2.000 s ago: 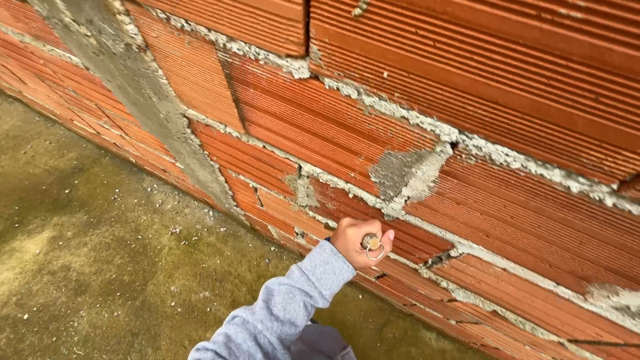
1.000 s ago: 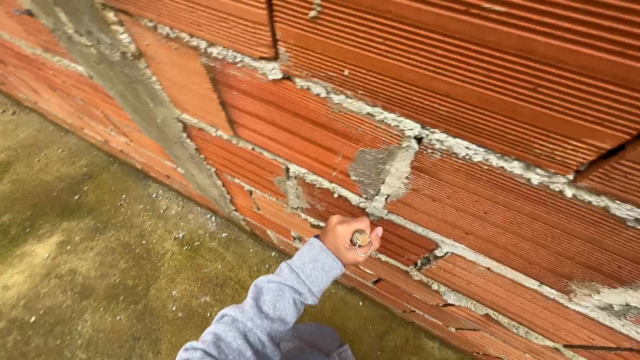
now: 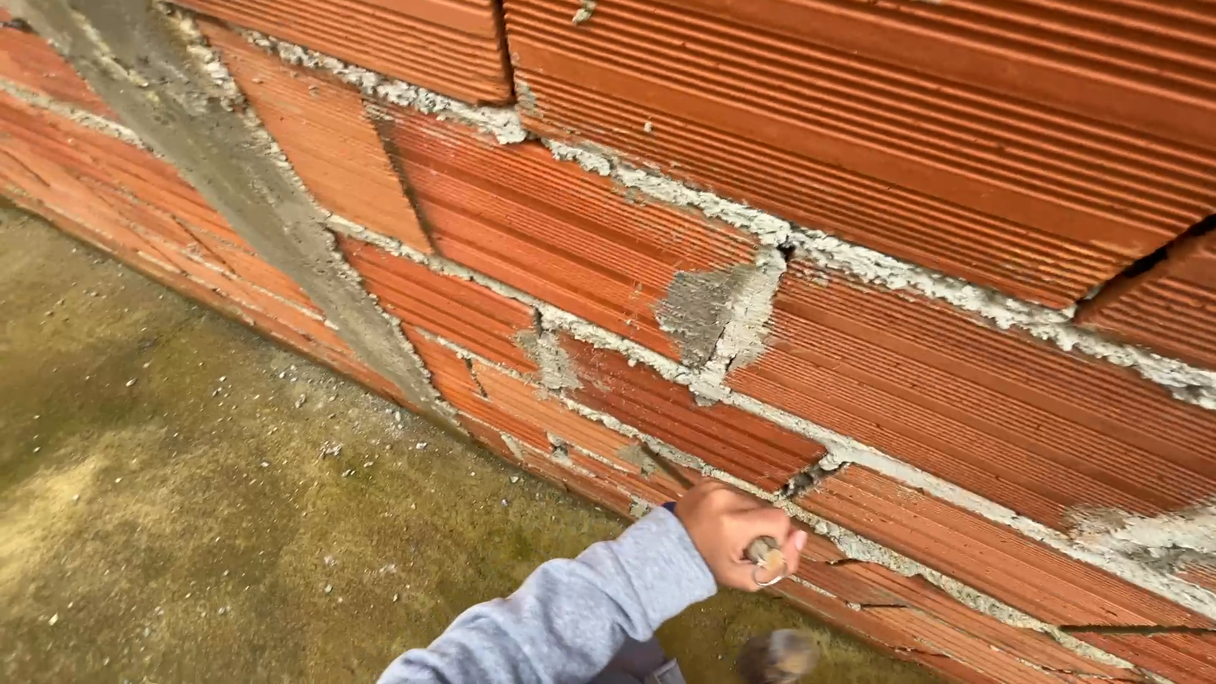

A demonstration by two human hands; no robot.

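Observation:
My left hand [image 3: 736, 537], in a grey sleeve, is closed around the handle of a hand tool low beside the hollow clay brick wall [image 3: 912, 408]. The worn, round handle end [image 3: 766, 559] faces me, with a thin metal ring at it. A narrow dark shank [image 3: 670, 467] points from the fist up and left toward a mortar joint; its tip is hard to make out. Below the hand, at the bottom edge, is a blurred, rounded dark object [image 3: 779, 655], perhaps a hammer head. My right hand is out of view.
Rough mortar joints [image 3: 693, 199] run between the ribbed bricks, with a grey mortar patch [image 3: 703, 309] above the hand. A concrete strip [image 3: 237, 199] crosses the wall at left. The mossy concrete floor [image 3: 237, 513] has small crumbs scattered along the wall.
A blurred rounded object has come into view at the bottom edge, below my left hand. The fist stays closed on the handle, and the shank now shows beyond it.

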